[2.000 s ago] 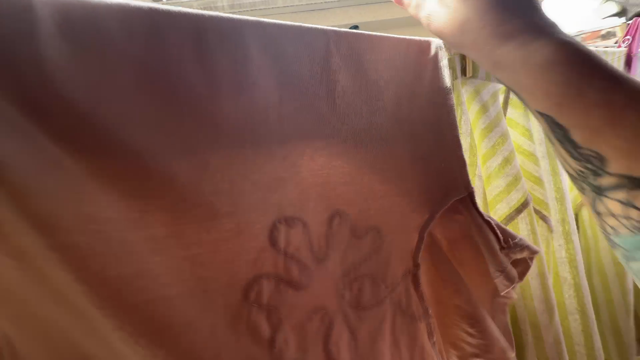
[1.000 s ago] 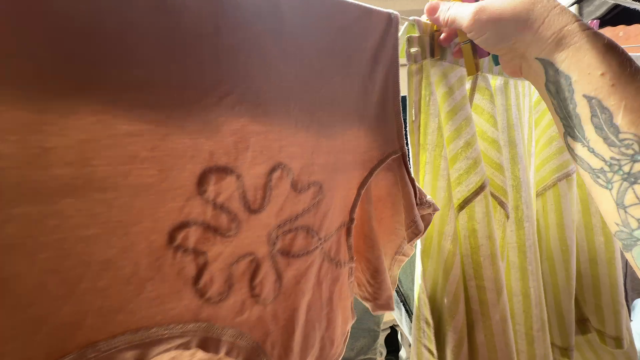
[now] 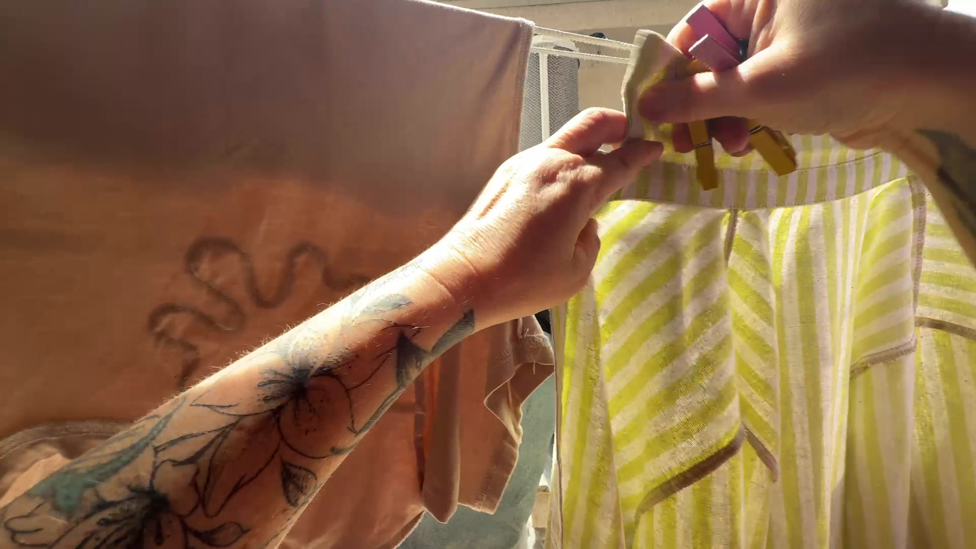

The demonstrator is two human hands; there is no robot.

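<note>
A yellow-and-white striped garment (image 3: 671,305) hangs at the right, its waistband near the clothesline cords (image 3: 583,46). My left hand (image 3: 549,198) reaches in from the lower left and pinches the upper left corner of its waistband between thumb and finger. From the upper right, my right hand (image 3: 770,76) grips the same waistband and also holds a pink clothespin (image 3: 714,38). Two yellow clothespins (image 3: 703,156) stick out below its fingers; whether they are clipped to the cloth cannot be told.
A salmon-coloured shirt (image 3: 366,137) with a dark looping outline drapes over the line at the left, close to the left forearm. Behind it hangs a pale blue-green cloth (image 3: 488,488). A grey mesh-like item (image 3: 563,88) shows behind the cords.
My left hand has come into view and taken hold of the waistband corner. My right hand was at the garment's top one second ago; a pink clothespin now shows in it.
</note>
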